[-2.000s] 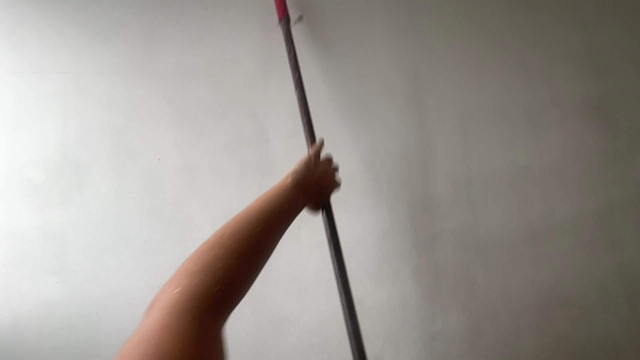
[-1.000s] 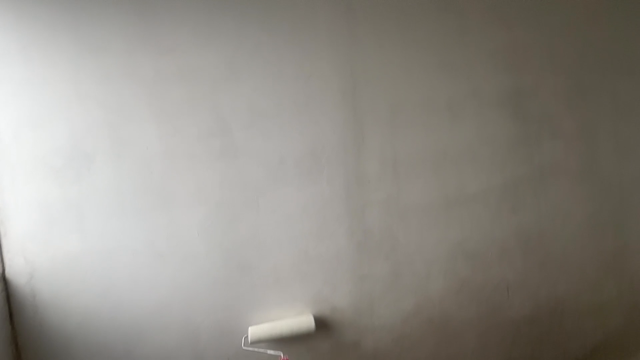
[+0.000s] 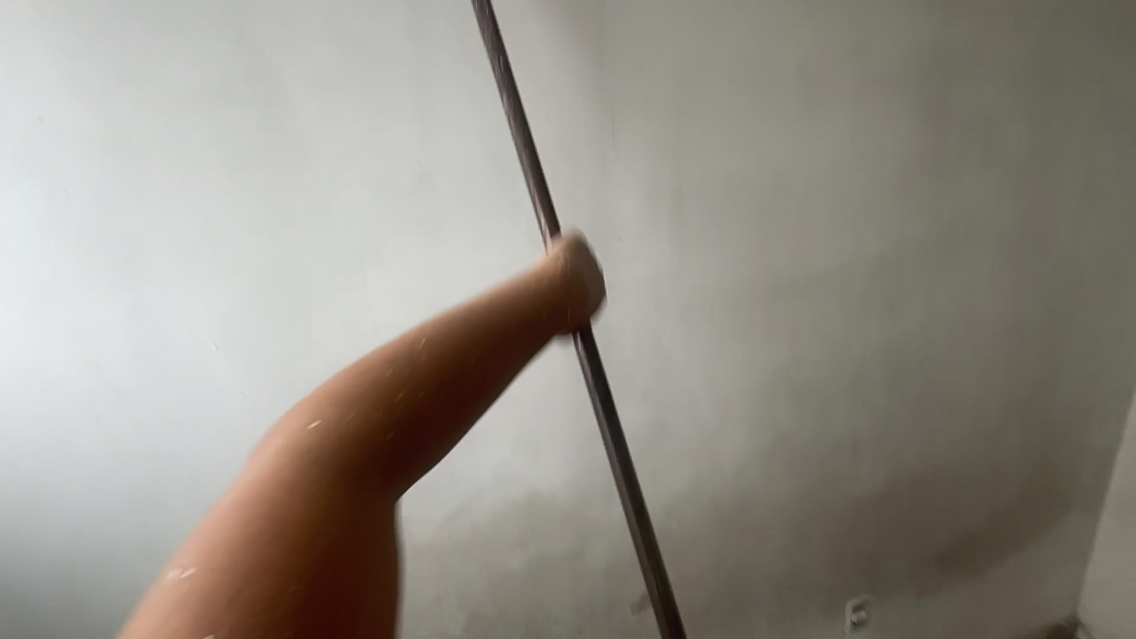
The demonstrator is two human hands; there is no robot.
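My left hand is closed around a long dark pole at the middle of the view. The pole slants from the top edge, left of centre, down to the bottom edge, right of centre, and both its ends lie outside the picture. My left arm reaches up from the lower left, with small pale specks on its skin. Behind the pole stands a pale grey wall with darker, patchy areas at right. My right hand is out of view.
A small white wall socket or switch sits low on the wall at the right. At the far right edge the wall meets another wall in a corner.
One second ago a white paint roller showed low in the view, without hands; now my left hand and the pole are back in sight and the roller is not. The view has shifted downward.
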